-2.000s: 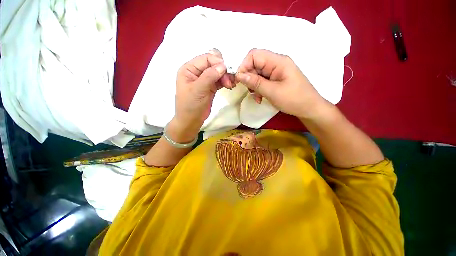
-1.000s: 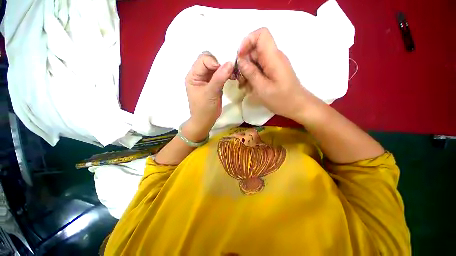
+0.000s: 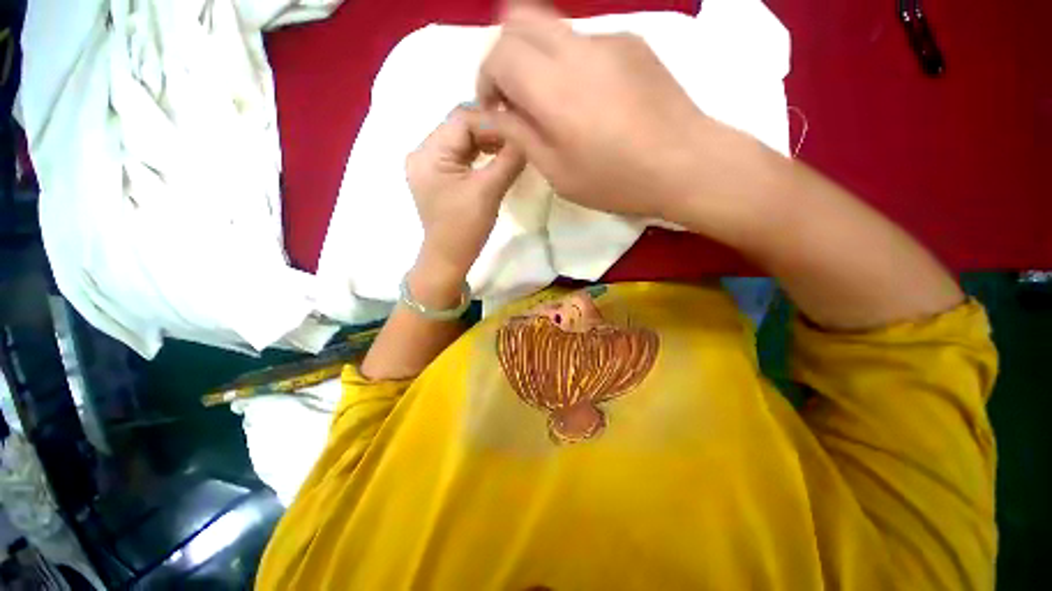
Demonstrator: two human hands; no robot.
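A white garment piece (image 3: pixel 381 173) lies spread on the red cloth under both hands. My left hand (image 3: pixel 459 191) has thumb and fingers pinched together at the cloth's raised edge, with a pale bit of cloth showing between them. My right hand (image 3: pixel 588 110) is raised over and beside the left fingertips, slightly blurred, its upper fingers near the top edge of the picture. What its fingertips hold is hidden. No needle can be made out. A fine thread (image 3: pixel 798 131) curls at the right edge of the cloth.
A large crumpled white heap (image 3: pixel 138 150) lies at the left on the red-covered table (image 3: pixel 911 173). A dark slim tool (image 3: pixel 919 37) lies at the upper right. More white cloth (image 3: pixel 291 436) hangs below the table at the left, near dark equipment (image 3: pixel 173 520).
My right hand has moved up and left, now overlapping the left fingertips in view. The left hand has shifted slightly left and stays pinched. The view has tilted, so the dark tool sits higher.
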